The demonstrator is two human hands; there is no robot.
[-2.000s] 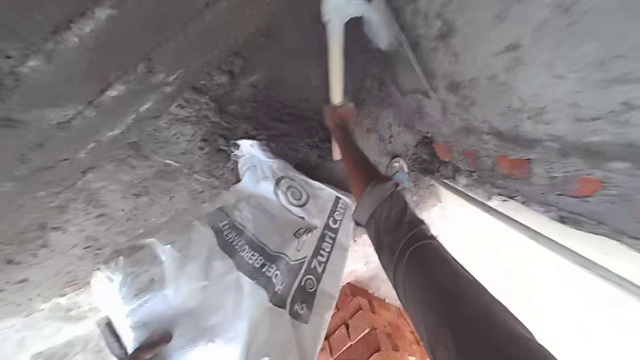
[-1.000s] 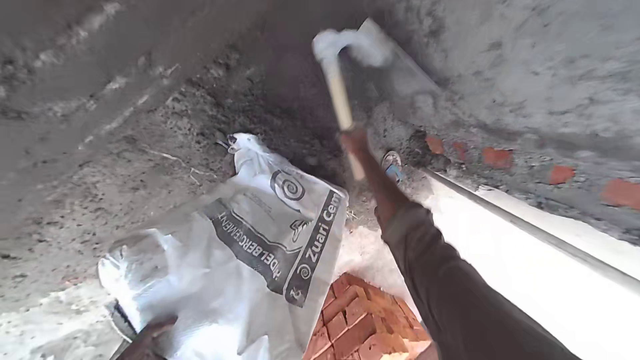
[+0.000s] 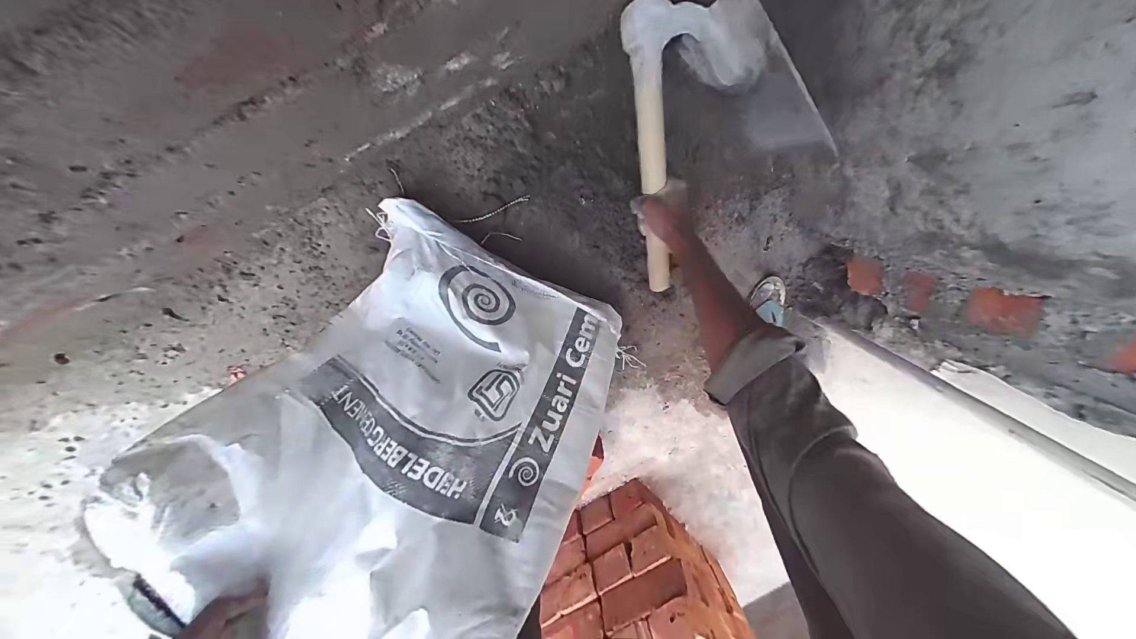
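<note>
My right hand (image 3: 664, 213) is closed around the pale wooden handle of a hoe (image 3: 652, 133), near the handle's lower end. The hoe's broad, whitish-coated blade (image 3: 785, 98) reaches to the right at the top of the view, over grey ground. A white woven cement sack (image 3: 417, 355) with dark printing spreads across the left and middle. Loose threads stick out at its upper corners. At the bottom left, only a little of my left hand (image 3: 226, 615) shows against the sack's lower part; its fingers are mostly hidden, and its grip cannot be made out.
Stacked red bricks (image 3: 635, 568) stand at the bottom middle, partly behind the sack. A shoe (image 3: 769, 297) shows beside my right forearm. On the right, a long narrow edge (image 3: 994, 408) runs along a bright white area, below a rough grey surface with exposed red brick patches (image 3: 1003, 309).
The hoe's handle has turned from a slant to nearly upright in the picture since a second ago, with my right hand still around it. The sack stays in about the same place.
</note>
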